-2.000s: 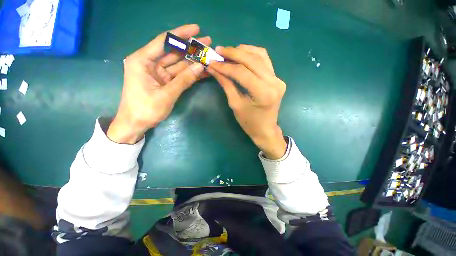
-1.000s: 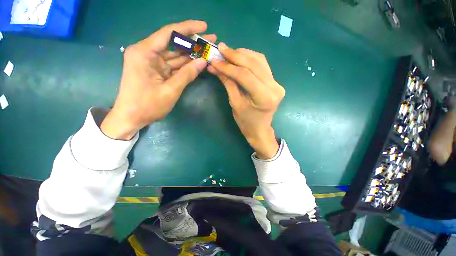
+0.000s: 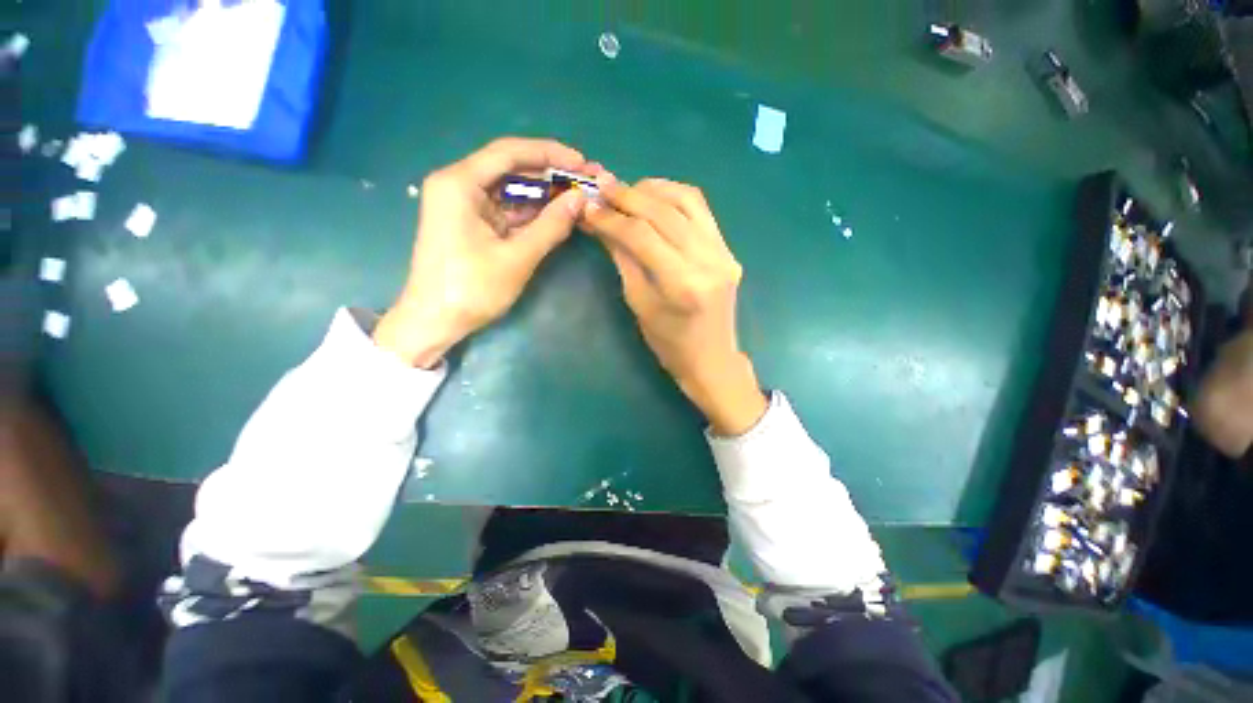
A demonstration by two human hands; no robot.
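A small device housing [image 3: 572,179] is held between both hands above the green table. A dark display screen with a white face [image 3: 522,191] sticks out of its left end. My left hand [image 3: 481,247] holds the housing and screen end between thumb and fingers. My right hand [image 3: 673,268] pinches the right end of the housing with thumb and index finger. The fingertips hide much of the housing, and only a bit of yellow shows inside it.
A blue bin [image 3: 296,103] with white pieces is at the upper left, white squares [image 3: 122,294] beside it. A pale blue square [image 3: 768,129] lies at the far side. A black tray [image 3: 1051,398] of units stands at right. Single units [image 3: 959,45] lie at upper right.
The housing is tilted so that less of its inside shows, and the fingers have closed around it. The view has shifted, showing more of the blue bin and white squares.
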